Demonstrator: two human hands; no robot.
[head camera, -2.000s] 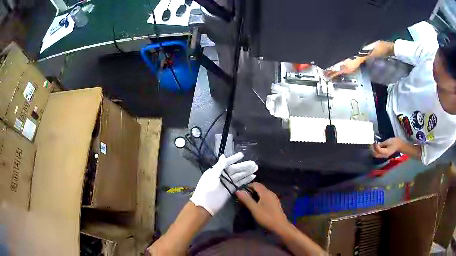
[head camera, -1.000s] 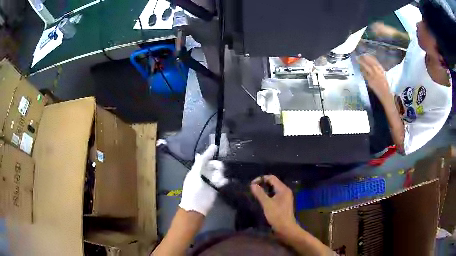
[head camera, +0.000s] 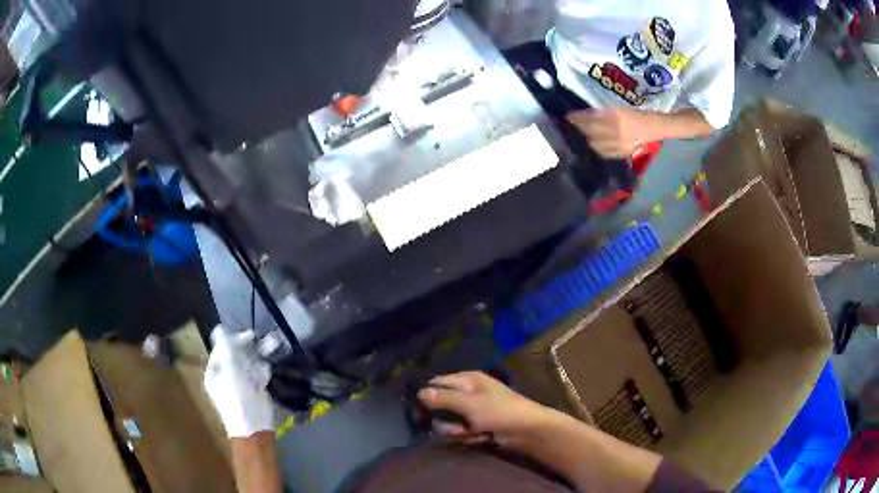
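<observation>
My left hand (head camera: 239, 380), in a white glove, is at the lower left, closed around a bunch of black rods (head camera: 313, 383). Their dark oval ends stick out to its right; small pale round heads show by the glove, blurred. My bare right hand (head camera: 487, 404) is right of the bunch, apart from it, with its fingers closed on a dark handle end (head camera: 422, 412). How many pieces it holds cannot be told. The silver fixture plate (head camera: 463, 130) and the white ribbed strip (head camera: 467, 188) have no rod across them.
The open carton (head camera: 732, 279) at the right holds dark rods in rows. A blue crate (head camera: 588, 279) stands beside it. The machine housing (head camera: 260, 58) hangs overhead. A person's hand (head camera: 612, 130) is right of the fixture. White tissue (head camera: 337, 197) lies left of the strip.
The view has turned right, towards the carton. The rod on the fixture is gone. My hands have moved further apart, and the other person's hand has left the fixture.
</observation>
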